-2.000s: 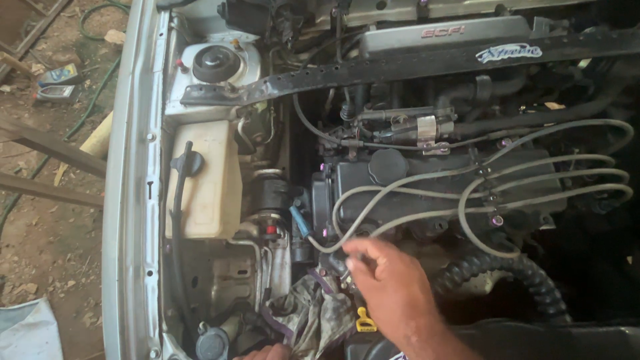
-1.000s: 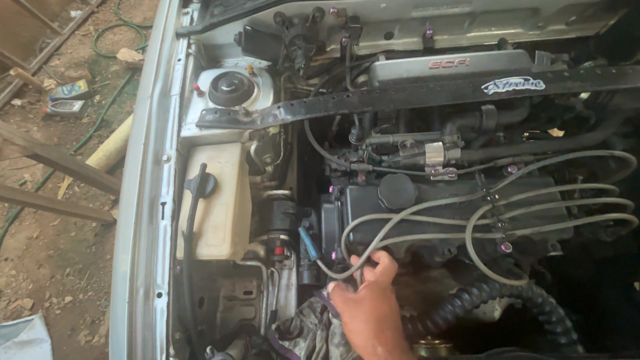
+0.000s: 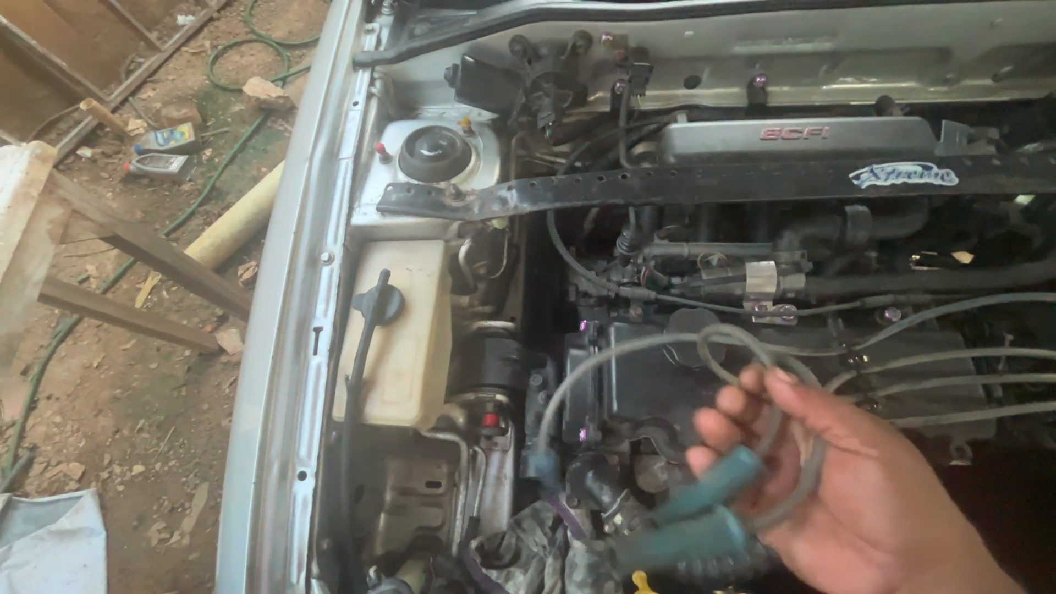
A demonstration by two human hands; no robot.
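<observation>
My right hand (image 3: 841, 470) holds several grey spark plug wires (image 3: 804, 462) over the engine, their loops pinched between thumb and fingers. Two blue-green spark plug boots (image 3: 718, 487) hang beside the palm, slightly blurred. Another wire arches left across the black valve cover (image 3: 660, 379) to a blue boot (image 3: 540, 466) near the cover's left end. The oil filler cap (image 3: 691, 334) sits behind the wires. A grey rag (image 3: 528, 544) lies at the lower middle, left of the boots, and a yellow dipstick handle (image 3: 642, 582) shows at the bottom edge. My left hand is out of view.
A black strut brace (image 3: 660, 186) crosses the engine bay. To the left are a white plastic reservoir (image 3: 404, 346), the strut tower (image 3: 435, 154) and the fender edge (image 3: 280, 330). Outside lie a green hose (image 3: 227, 140), wooden bars (image 3: 157, 256) and plastic bottles (image 3: 161, 165) on dirt ground.
My right hand has lifted toward the camera and moved right, now with wires and boots in it. Earlier it was low beside the engine, by one wire. My left fingers, at the bottom edge two seconds ago, are gone.
</observation>
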